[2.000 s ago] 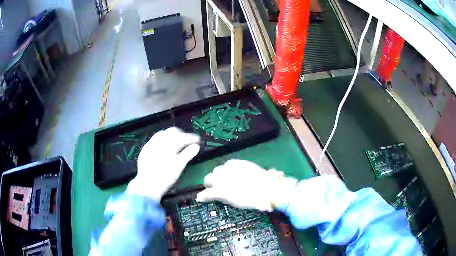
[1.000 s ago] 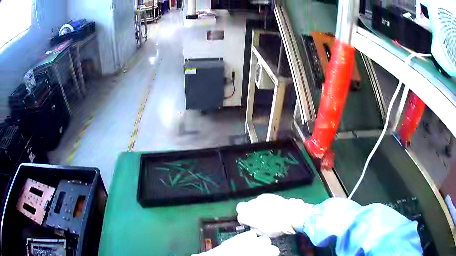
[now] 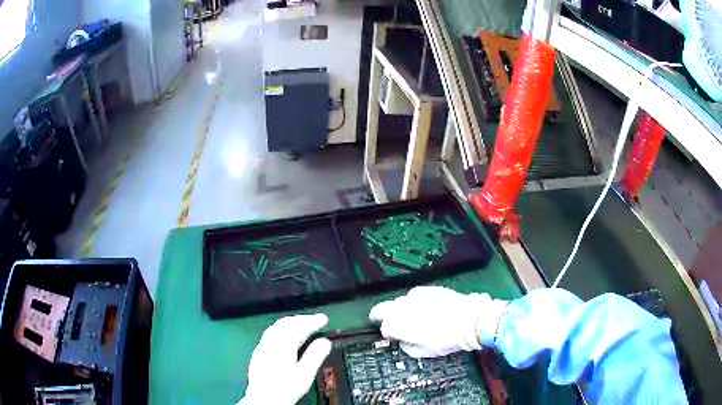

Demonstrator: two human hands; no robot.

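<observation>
A green circuit board (image 3: 412, 378) densely covered with parts lies in a dark carrier (image 3: 332, 387) with orange-brown edge pieces, at the bottom centre, cut off by the picture's edge. My left hand (image 3: 286, 360), in a white glove, is at the carrier's upper left corner, thumb and forefinger apart, holding nothing. My right hand (image 3: 431, 320), gloved, lies over the carrier's far edge with its fingertips bent down; whether they grip anything is hidden.
A black two-compartment tray (image 3: 336, 237) with green strips lies beyond the carrier. A black tote (image 3: 136, 316) with pinkish and dark plates stands left. Right are a conveyor belt (image 3: 554, 217), a red-wrapped post (image 3: 518, 130) and a hanging white cable (image 3: 595, 210).
The view first tilted up, then slightly down again. My left hand has moved from over the tray to the carrier's left side. My right hand has stayed at the carrier's far edge.
</observation>
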